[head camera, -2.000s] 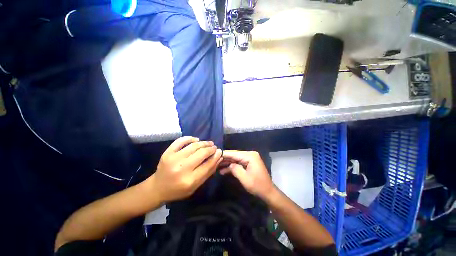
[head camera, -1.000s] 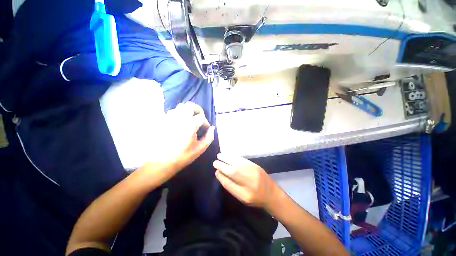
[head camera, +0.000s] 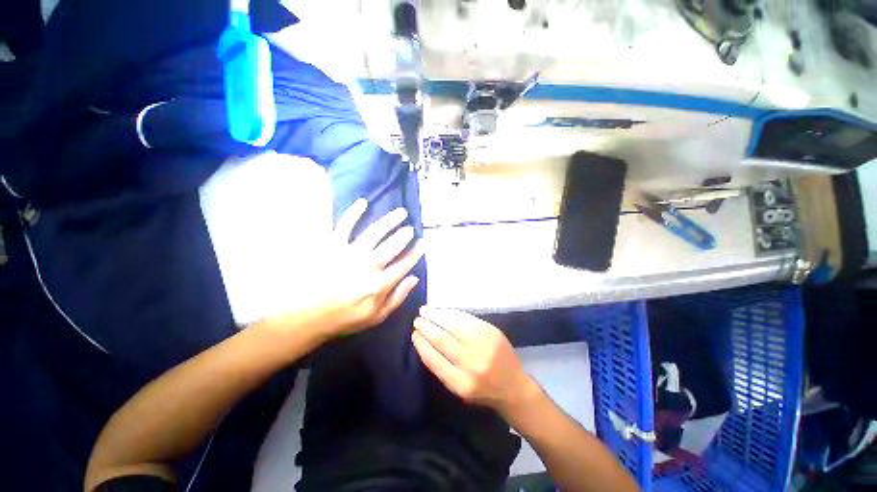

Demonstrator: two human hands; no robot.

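Note:
The navy garment piece [head camera: 370,183] runs from under the presser foot and needle [head camera: 445,159] down over the table's front edge to the lap. My left hand [head camera: 370,269] lies on the cloth with its fingers spread, palm down, partly washed out by glare. My right hand [head camera: 466,356] pinches the cloth's right edge with thumb and fingertips at the table's front edge. The white sewing machine [head camera: 596,58] with a blue stripe stands above the cloth. More navy garment with white piping [head camera: 125,231] lies heaped at the left.
A blue machine lamp [head camera: 248,91] hangs at upper left. A black phone [head camera: 590,211], blue-handled snips [head camera: 685,229] and a bobbin tray [head camera: 772,216] lie on the table at right. A blue plastic basket [head camera: 625,375] stands below the table's right part.
Since the oldest frame, my left hand has moved up the cloth and flattened with fingers spread. My right hand has stayed near the cloth's edge. The camera view has shifted, showing more of the machine.

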